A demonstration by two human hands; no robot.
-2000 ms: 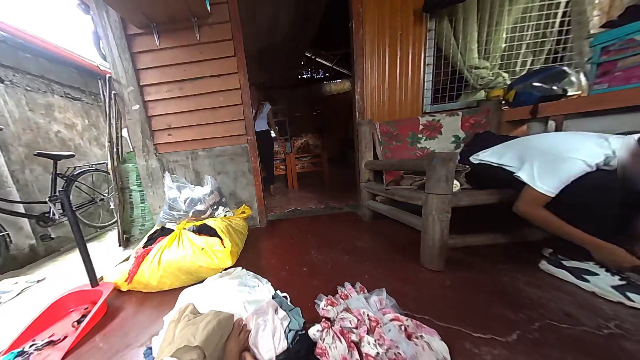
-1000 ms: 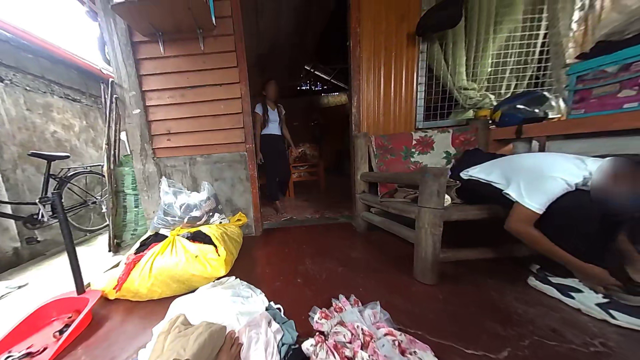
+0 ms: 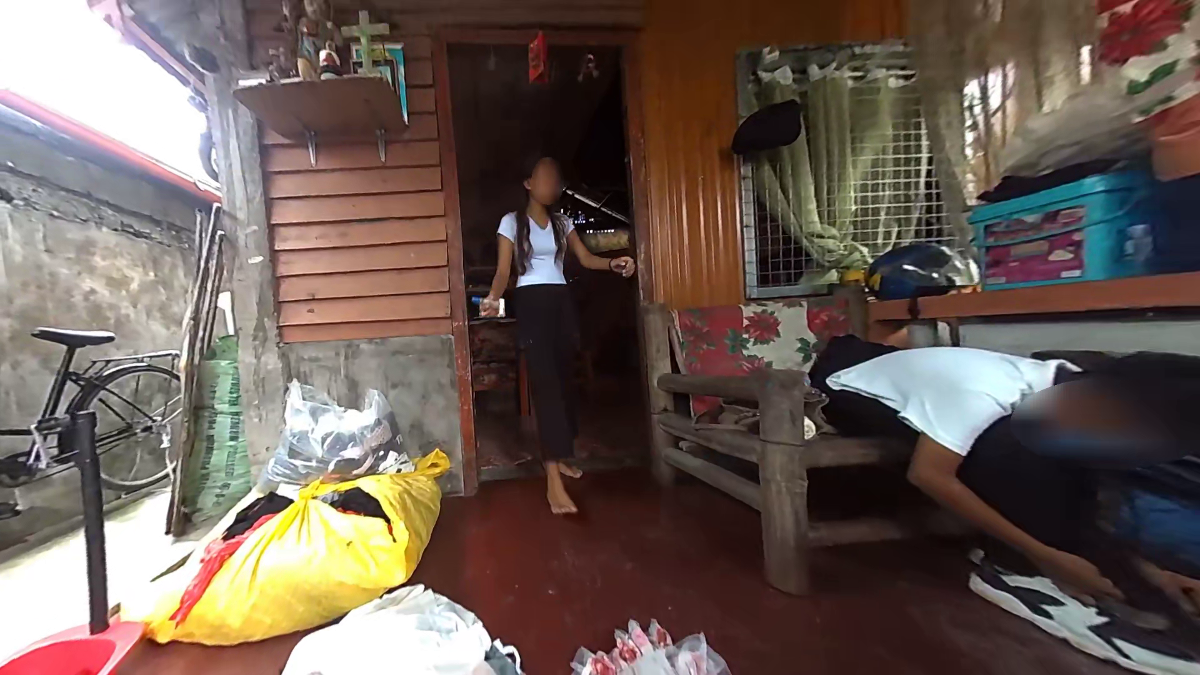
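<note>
Neither of my hands shows in the head view now. At the bottom edge lies a pile of white cloth (image 3: 403, 633), partly cut off by the frame. To its right is a pink and white floral cloth (image 3: 652, 652), of which only the top shows. Behind the white pile, to the left, sits a yellow sack (image 3: 328, 553) stuffed with dark and red fabric. A clear plastic bag (image 3: 333, 436) with things inside rests against the wall behind the sack.
A person (image 3: 544, 272) stands at the doorway. Another person (image 3: 947, 403) bends over shoes (image 3: 1059, 609) from a wooden bench (image 3: 783, 469). A red dustpan (image 3: 80, 647) with a black handle is at lower left; a bicycle (image 3: 94, 403) stands beyond.
The view has tilted up, so the cloth piles sit lower and the hand seen earlier on the beige cloth is out of frame. The person inside has come forward into the doorway.
</note>
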